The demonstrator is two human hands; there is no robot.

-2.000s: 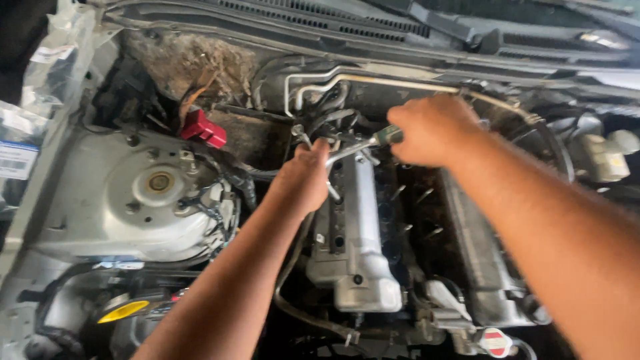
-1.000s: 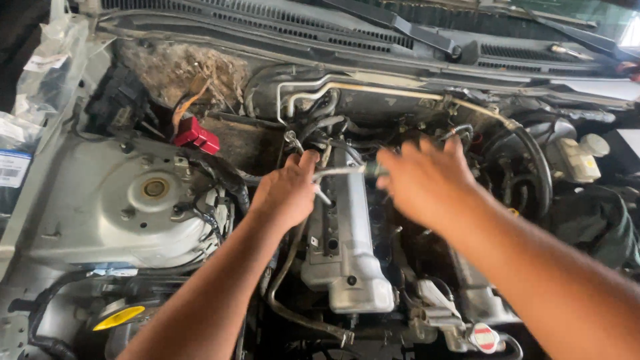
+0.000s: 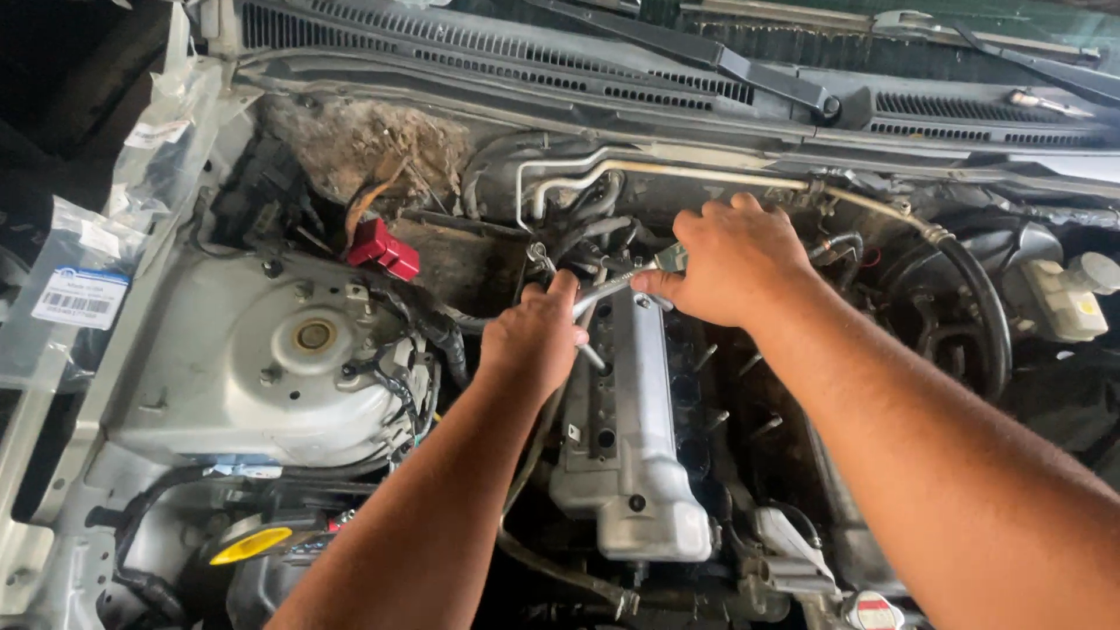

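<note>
Over the rear end of a silver engine valve cover [image 3: 643, 376], my left hand [image 3: 534, 337] is closed around a metal wrench [image 3: 535, 255], whose ring end shows above the fingers; a metal shaft sticks out below them. My right hand [image 3: 735, 258] grips a second metal tool [image 3: 604, 293], seemingly a wrench or ratchet handle, that slants down to the left and meets the left hand. A dull green part [image 3: 672, 256] shows at the right fingers. Where the tools join is hidden by my left hand. Hoses and wiring [image 3: 595, 232] lie just behind.
A red plastic connector cover [image 3: 385, 249] sits left of the hands, beyond the strut tower [image 3: 311, 337]. Metal pipes [image 3: 700, 172] cross the firewall. Threaded studs [image 3: 717, 420] stick up right of the valve cover. A yellow dipstick handle [image 3: 251, 545] is at lower left. Plastic bags [image 3: 66, 306] hang on the fender.
The right hand and its tool have shifted relative to the left hand, which stays around the wrench near the back of the valve cover. Both hands keep hold.
</note>
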